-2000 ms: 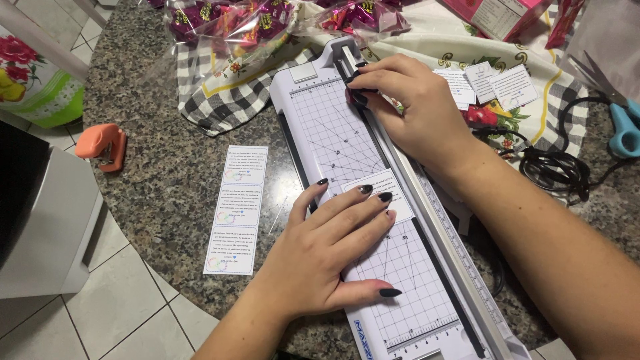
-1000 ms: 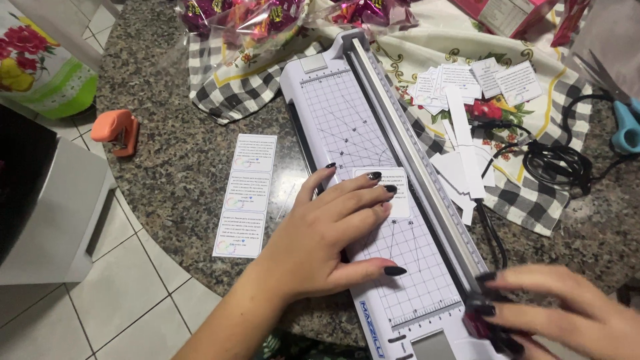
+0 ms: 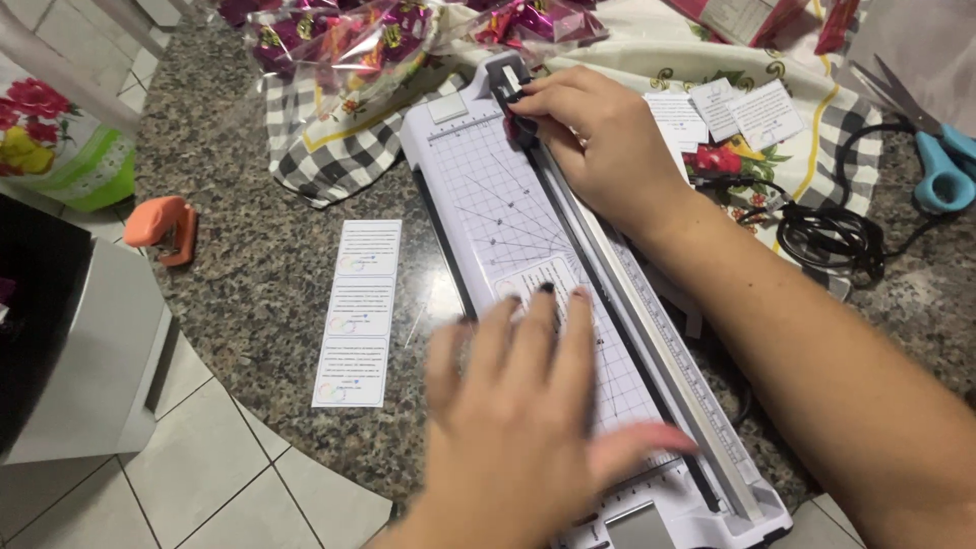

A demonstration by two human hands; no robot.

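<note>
A white paper trimmer (image 3: 488,191) with a printed grid lies slanted on the granite table. My right hand (image 3: 602,137) grips the dark sliding cutter (image 3: 521,126) at the rail's far end. Blurred, my left hand (image 3: 518,389) is spread over the grid, its fingertips at a small printed card (image 3: 537,278); whether they touch it I cannot tell. Left of the trimmer lies a printed paper strip (image 3: 357,313) of three cards. Several cut cards (image 3: 766,114) rest on the cloth beyond my right arm.
An orange hole punch or stapler (image 3: 162,229) sits near the left table edge. Scissors with blue handles (image 3: 943,183) and a coiled black cable (image 3: 831,240) lie at right. Wrapped sweets in clear bags (image 3: 358,46) lie on a checked cloth (image 3: 328,171) at the back.
My right hand, near the rail's near end one second ago, is back at the far end with the cutter. My left hand has shifted toward me, uncovering part of the card.
</note>
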